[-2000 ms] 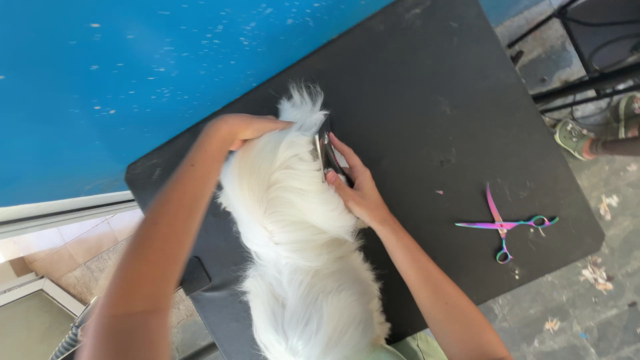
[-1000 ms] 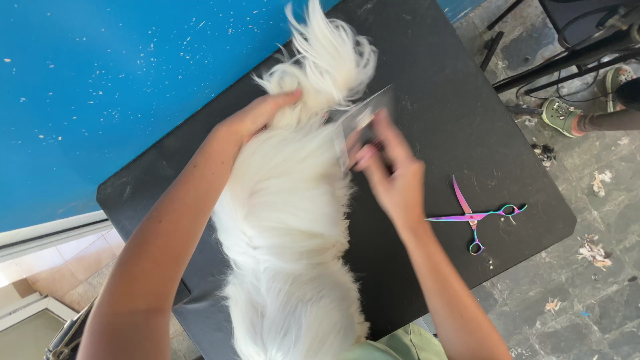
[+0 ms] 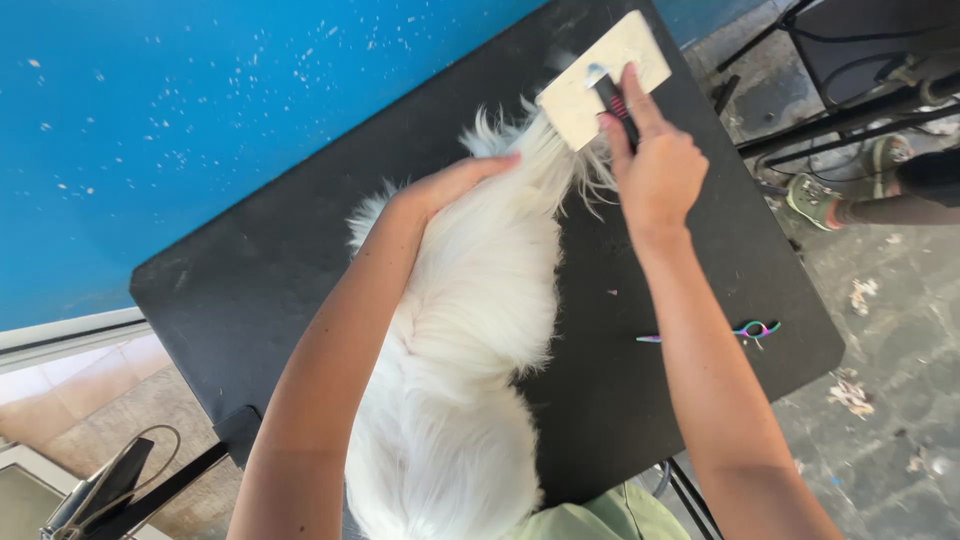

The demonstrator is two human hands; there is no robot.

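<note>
A long-haired white dog [image 3: 472, 300] is on a black grooming table [image 3: 637, 420], its fur spread toward the upper middle. My left hand [image 3: 457, 184] lies on the fur at the upper left of the body, its fingertips partly sunk in hair. My right hand [image 3: 656, 157] grips the black handle of a slicker brush [image 3: 604, 79] with a pale rectangular head, which touches the long hair at the dog's far end. Iridescent scissors [image 3: 757, 330] rest on the table, partly covered by my right forearm.
A blue wall [image 3: 225, 112] with white specks runs along the table's far left edge. A black clamp [image 3: 240, 431] is at the lower left edge. On the right, a person's green shoe [image 3: 810, 201] stands near black metal bars [image 3: 847, 112]. Hair tufts [image 3: 851, 396] litter the grey floor.
My right hand has moved up and away with the brush, along the long hair. The hair that stood loose and raised a second ago now stretches toward the brush. My left hand stays on the fur.
</note>
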